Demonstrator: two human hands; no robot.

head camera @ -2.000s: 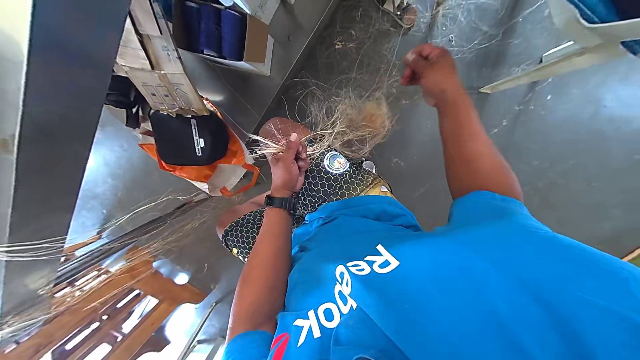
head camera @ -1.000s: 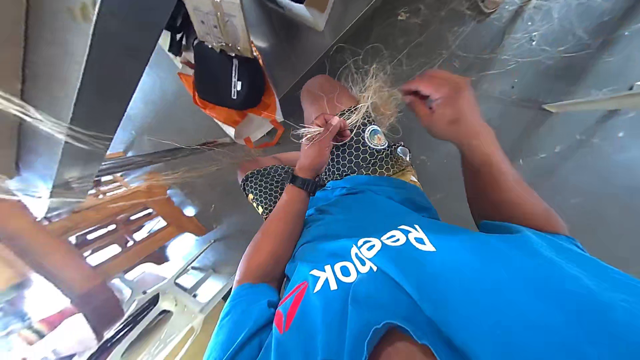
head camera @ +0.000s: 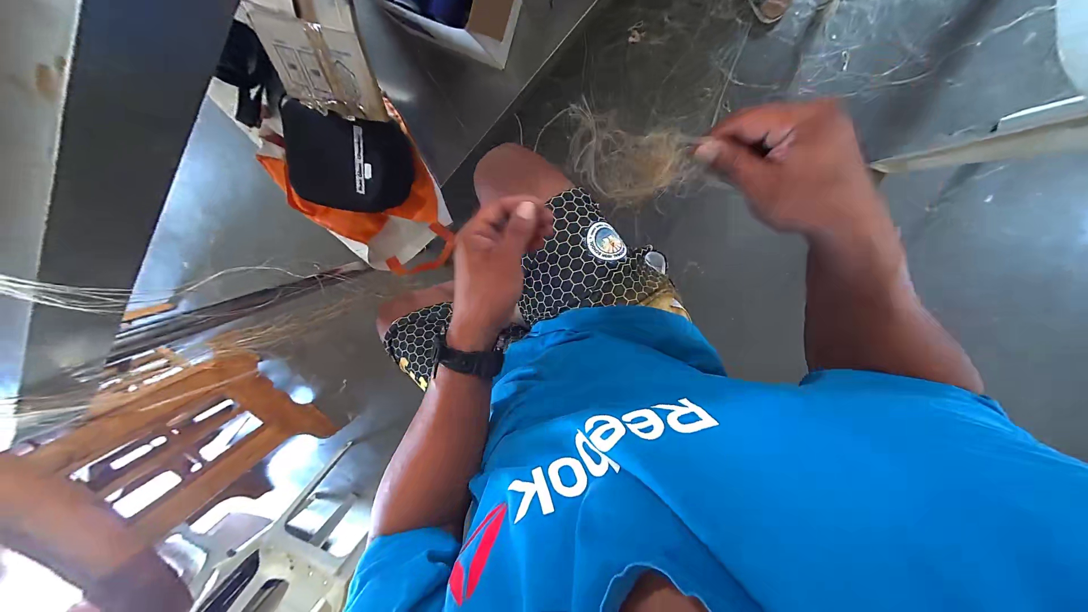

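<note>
My right hand [head camera: 786, 166] is raised at the upper right, thumb and fingertips pinched on a loose tangle of pale, thin fibres [head camera: 633, 161] that spreads out to its left. My left hand [head camera: 501, 238], with a black watch [head camera: 469, 359] on its wrist, is held over my thigh beside the patterned shorts [head camera: 565, 263]. Its fingers are curled with the thumb against them; no strands clearly show in it, and whether something thin lies inside is hidden.
At the upper left a black cap [head camera: 347, 157] lies on an orange and white bag [head camera: 340, 223] under a cardboard piece [head camera: 314, 59]. Long strands [head camera: 64, 293] stretch in from the left. A wooden chair [head camera: 246, 391] stands lower left. More loose fibres [head camera: 841, 51] litter the floor.
The fibre tangle, which reached from my left hand in the earlier frames, now hangs apart from it at my right hand. The view has shifted.
</note>
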